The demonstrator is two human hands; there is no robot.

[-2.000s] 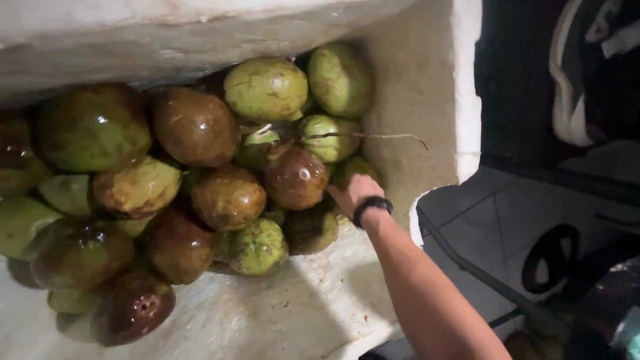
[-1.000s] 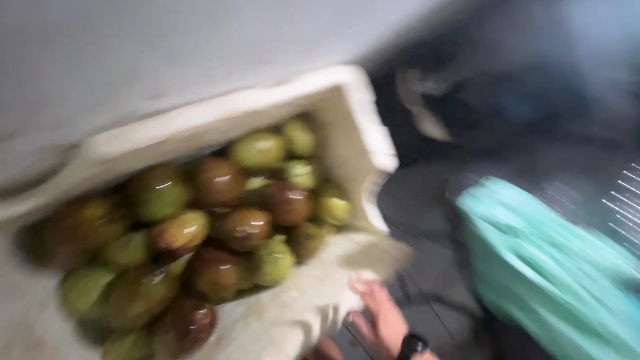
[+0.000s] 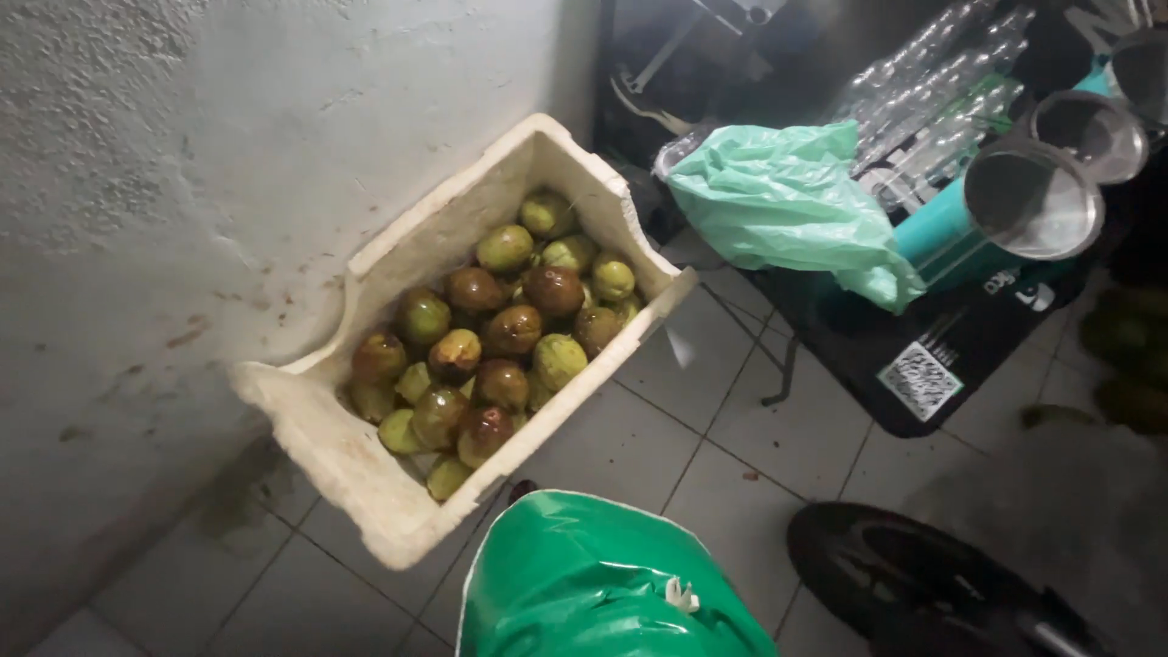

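Note:
Neither my left hand nor my right hand shows in the head view now. A worn white foam box (image 3: 566, 383) stands at the centre-left against the wall, with a jagged, cut-down rim. Several green and brown fruits (image 3: 513, 330), wet and shiny, lie heaped in it. They look like avocados or young coconuts; which, I cannot tell. Below the box, at the bottom edge, bulges a glossy green plastic surface (image 3: 602, 575) with a small white scrap (image 3: 682, 595) on it.
At the upper right a black table (image 3: 849, 356) holds a pale green plastic bag (image 3: 785, 201), teal cups (image 3: 949, 219) and clear plastic cups (image 3: 931, 82). A black wheel-like object (image 3: 912, 575) is at the lower right. A rough grey wall (image 3: 182, 182) borders the left; the floor is tiled (image 3: 657, 438).
The hand with a black wristband, at the fruits and then by the box's near edge, has left the view. The view has shifted widely, now showing the whole box, the table and green plastic.

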